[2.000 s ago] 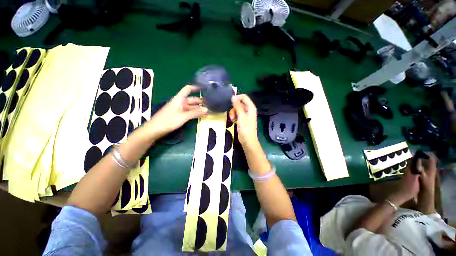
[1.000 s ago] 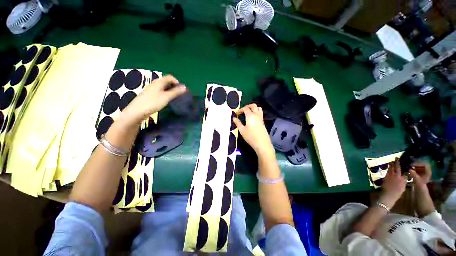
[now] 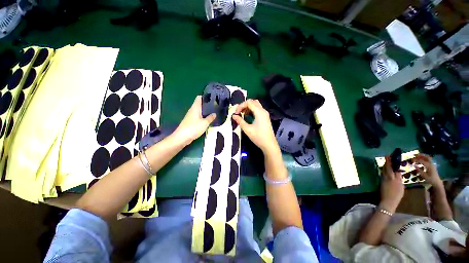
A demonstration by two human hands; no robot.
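My left hand (image 3: 194, 122) holds a dark fan base (image 3: 216, 100) over the upper part of the narrow pad sheet (image 3: 222, 172). The sheet is a long white and yellowish strip with black discs and half-disc shapes. My right hand (image 3: 253, 123) is at the sheet's upper right edge, thumb and finger close together beside a small dark piece; whether it grips a pad is hard to tell. Another fan base (image 3: 154, 136) lies left of the sheet, partly behind my left forearm.
Left are a stack of pad sheets (image 3: 119, 132) and pale yellow release liners (image 3: 61, 118). Right are a pile of bases (image 3: 293, 134) and a white strip (image 3: 331, 131). Fan heads (image 3: 241, 7) stand across the bench. Another person's hands (image 3: 393, 184) work at far right.
My left hand has moved from the left of the sheet back over its top and now holds a base. My right hand has moved slightly left and up.
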